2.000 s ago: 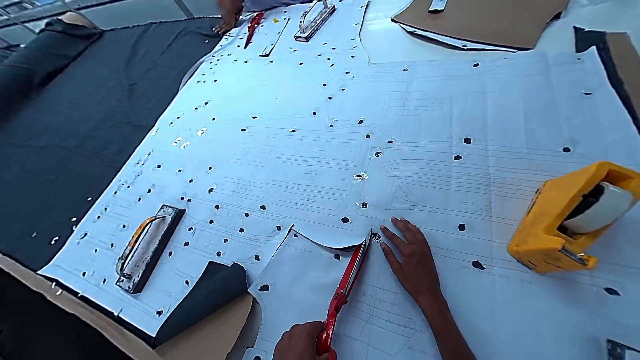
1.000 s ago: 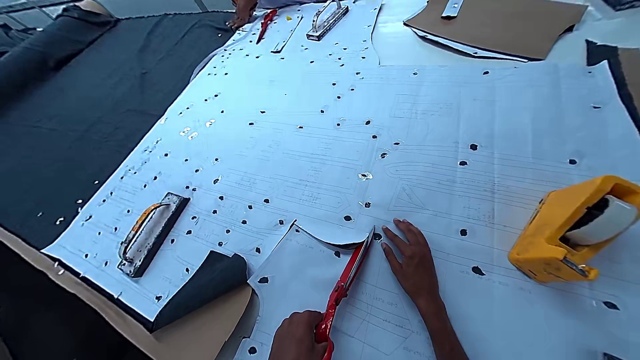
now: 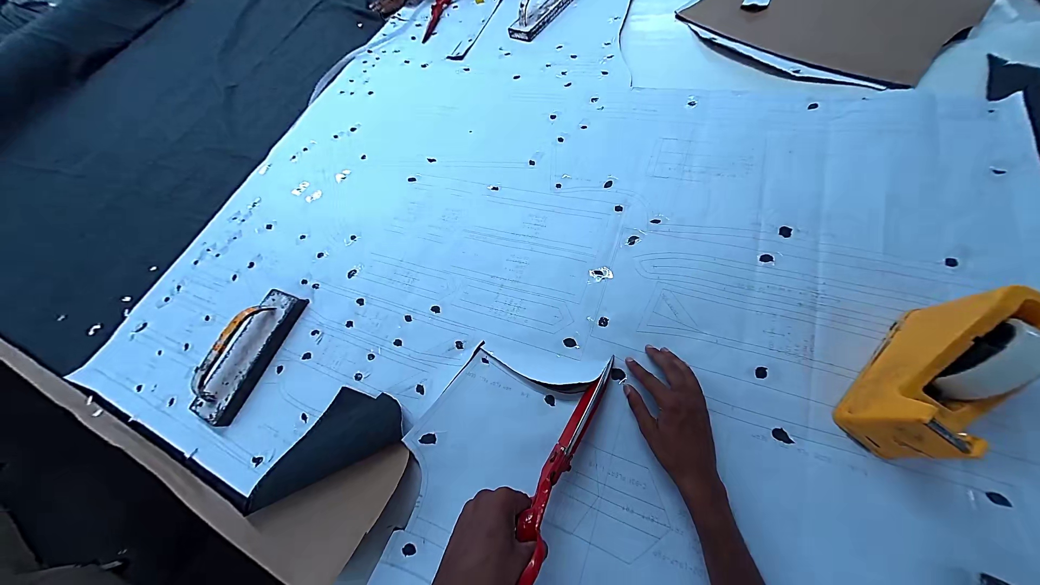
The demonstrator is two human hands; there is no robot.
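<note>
My left hand grips the red handles of large fabric shears at the bottom centre. The blades look nearly closed, their tip at the right end of a curved cut in the white marked pattern paper. Dark fabric shows along that cut. To the right of the tip, my right hand rests palm down on the paper, fingers spread, holding nothing. The paper has many small dark holes and drawn pattern lines. A cut piece lies left of the shears.
A yellow tape dispenser stands at right, a metal weight with a handle at left. Farther back lie another weight, red shears, a brown card pattern and another person's hand. Dark fabric spreads left.
</note>
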